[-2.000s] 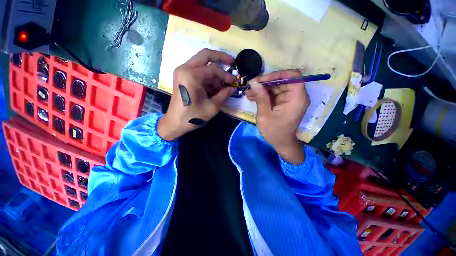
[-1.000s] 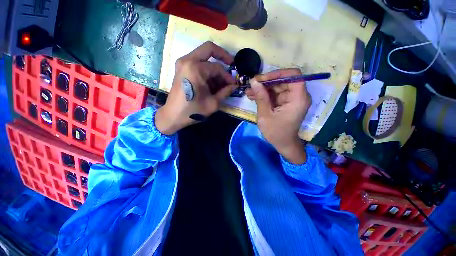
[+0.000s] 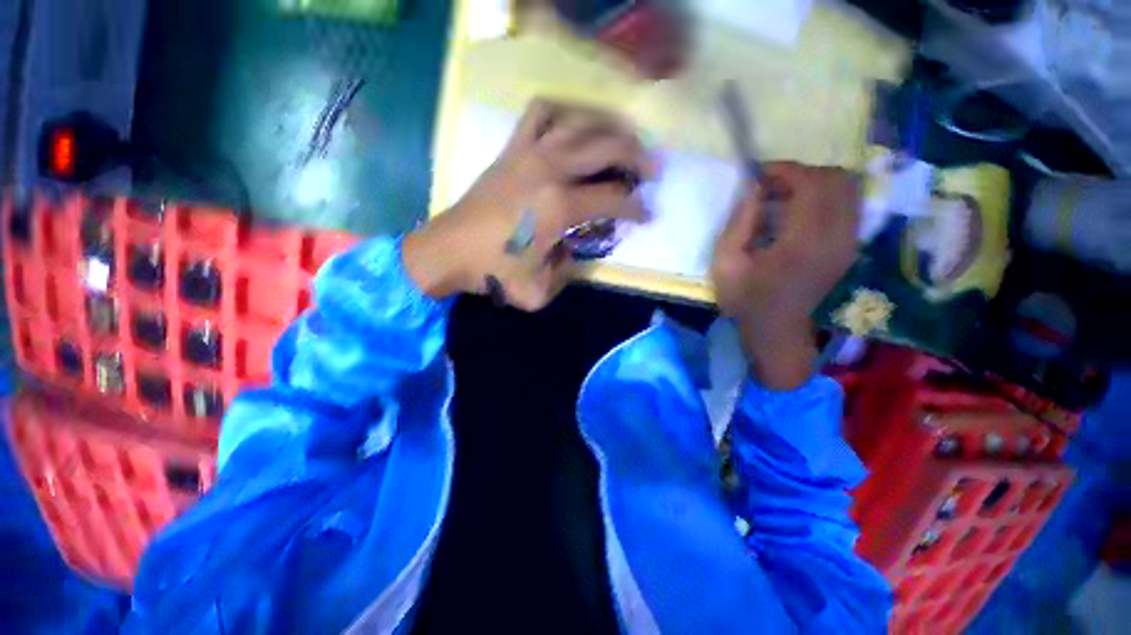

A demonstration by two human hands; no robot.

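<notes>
The frame is blurred. My left hand [image 3: 540, 205] holds the round housing [image 3: 590, 237], whose shiny inner parts show below the fingers. A dark piece, perhaps the black disc, shows between the fingers above it. My right hand [image 3: 794, 242] is apart from the housing, to its right, with the fingers curled. A thin dark tool, likely the tweezers [image 3: 740, 124], points up from it over the board. Its tip is too blurred to tell.
The cream work board [image 3: 695, 106] lies under my hands with white paper on it. Red trays [image 3: 236, 298] holding dark units stand at left, and more red trays [image 3: 967, 478] stand at lower right. A tape roll [image 3: 949, 236] lies at right. A blurred dark barrel [image 3: 651, 37] hangs at the top.
My right hand has moved right, away from the housing, and the tool now points upward. My left hand has turned, and the housing sits lower in it. The camera view has shifted.
</notes>
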